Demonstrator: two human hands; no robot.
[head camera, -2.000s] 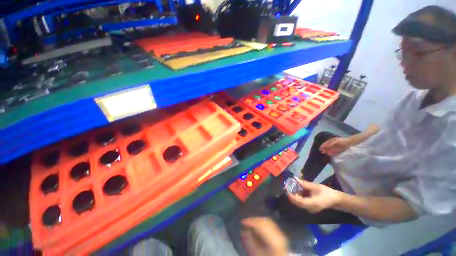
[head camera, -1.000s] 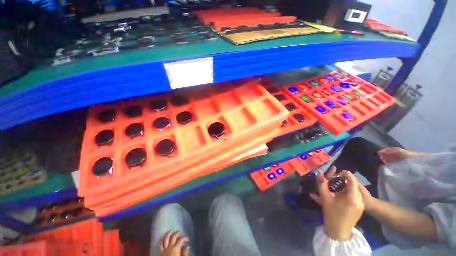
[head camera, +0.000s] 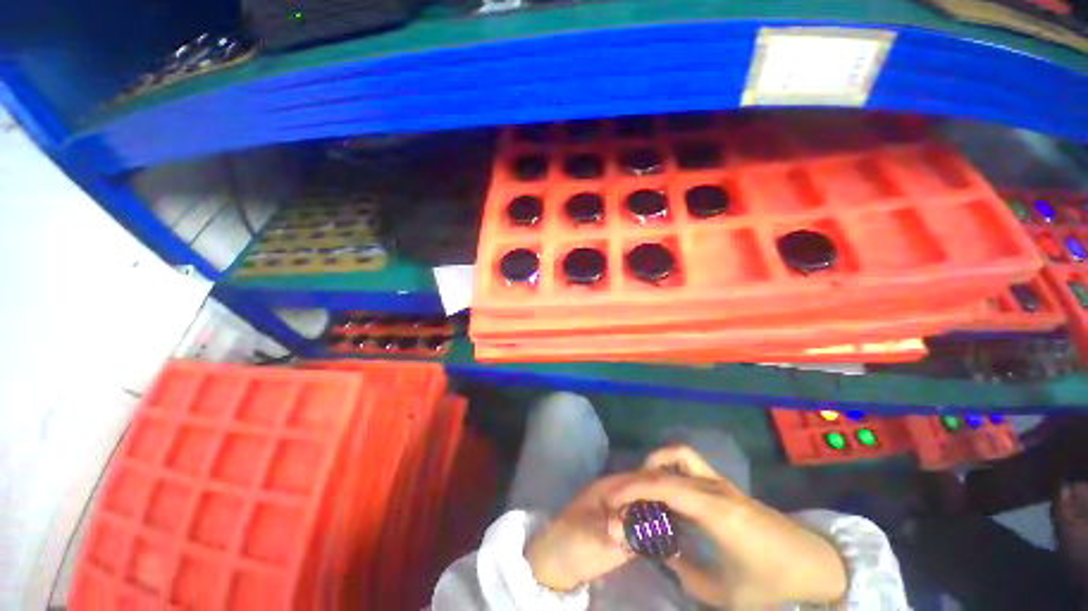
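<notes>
A round black smartwatch body (head camera: 650, 529) with purple-white marks lit on its screen is held between my hands over my lap. My left hand (head camera: 585, 535) holds its left side. My right hand (head camera: 746, 537) is at its right side, fingers bent around it; the fingertips partly overlap. The orange-red compartment tray (head camera: 740, 257) lies on top of a stack on the lower shelf in front of me. Several dark round units sit in its left pockets, one more stands apart right of the middle, and its right pockets are bare.
Empty orange-red trays (head camera: 227, 466) are stacked at lower left. A blue shelf beam with a white label (head camera: 817, 66) crosses above. Trays of lit units (head camera: 841, 439) show at right, partly below the shelf. A yellowish tray (head camera: 316, 233) lies at left.
The view has turned left. My right hand has brought the lit unit from beside the other person to my lap. My left hand has left my knee and joined it.
</notes>
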